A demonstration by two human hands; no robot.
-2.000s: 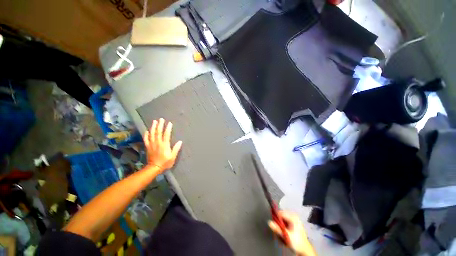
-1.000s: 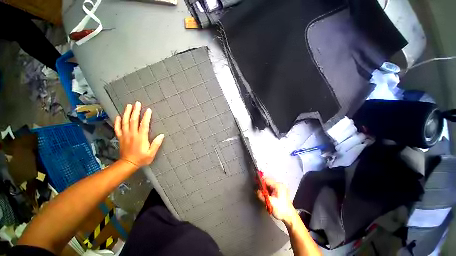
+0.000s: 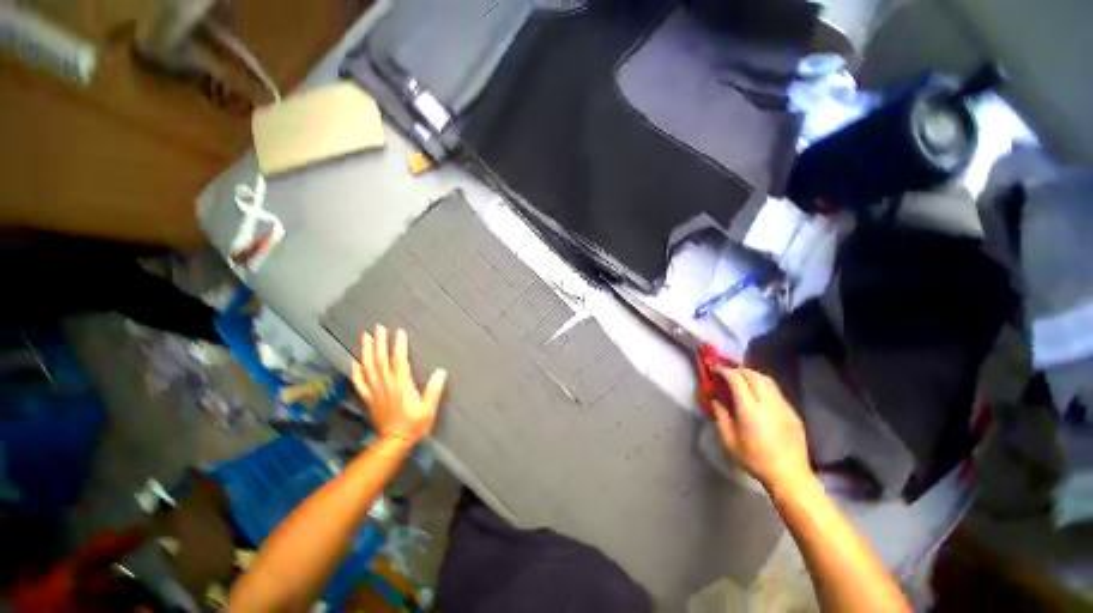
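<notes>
The grey cut panel (image 3: 479, 347) lies flat along the table edge, with a short slit or pale mark near its middle. My left hand (image 3: 398, 386) lies on the panel's outer edge with fingers spread, holding nothing. My right hand (image 3: 758, 429) grips the red handles of the fabric shears (image 3: 712, 362). The long blades point up and left, beside the panel's far edge and close to the dark panels. The picture is somewhat blurred, so I cannot tell whether the blades touch cloth.
Dark panels (image 3: 587, 144) lie behind the grey panel. A tan block (image 3: 318, 127) and white string loop (image 3: 257, 218) are at the table's left end. A black cylindrical object (image 3: 887, 141) and dark cloth (image 3: 917, 323) are at right. A blue crate (image 3: 273, 491) stands on the littered floor.
The view has shifted and turned. The shears have moved from over the panel to beyond its far edge, near the dark panels. My left hand stays flat on the panel's outer edge.
</notes>
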